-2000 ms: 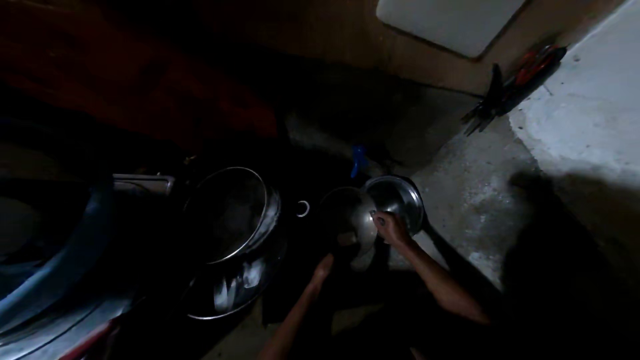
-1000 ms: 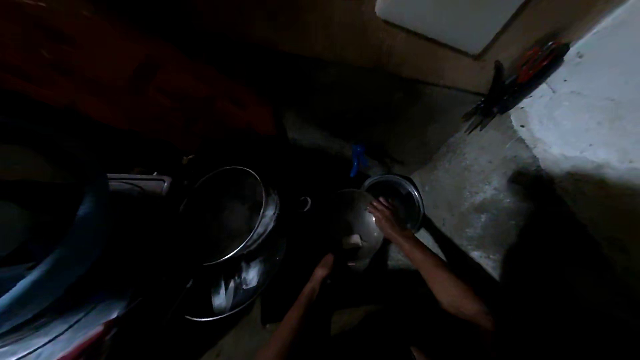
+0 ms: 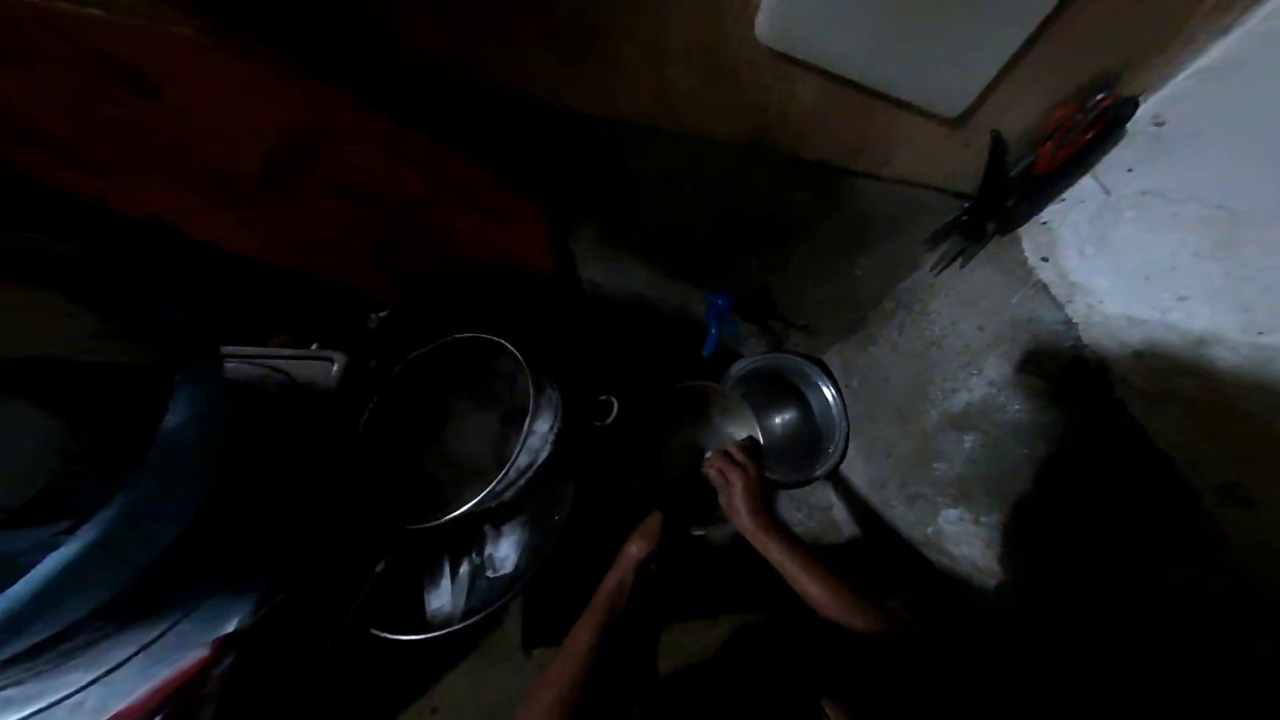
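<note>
In dim light, my right hand is at the near right part of a round metal lid or shallow pan, its fingers curled; what they hold cannot be made out. My left hand is at the near left side of the same round piece, mostly in shadow, so its grip is unclear. Just beyond my right hand a round metal basin stands on the floor, partly behind the round piece. A small blue object lies beyond them.
To the left, a large metal pot stands by a wide basin holding pale things. A metal tray lies farther left. Pliers-like tools with red and black handles are at the upper right near a white wall, below a pale board.
The round metal piece has shifted or tilted under my hands and looks darker. My right hand has moved slightly nearer to me, showing more of the basin behind. My left hand stays in about the same place.
</note>
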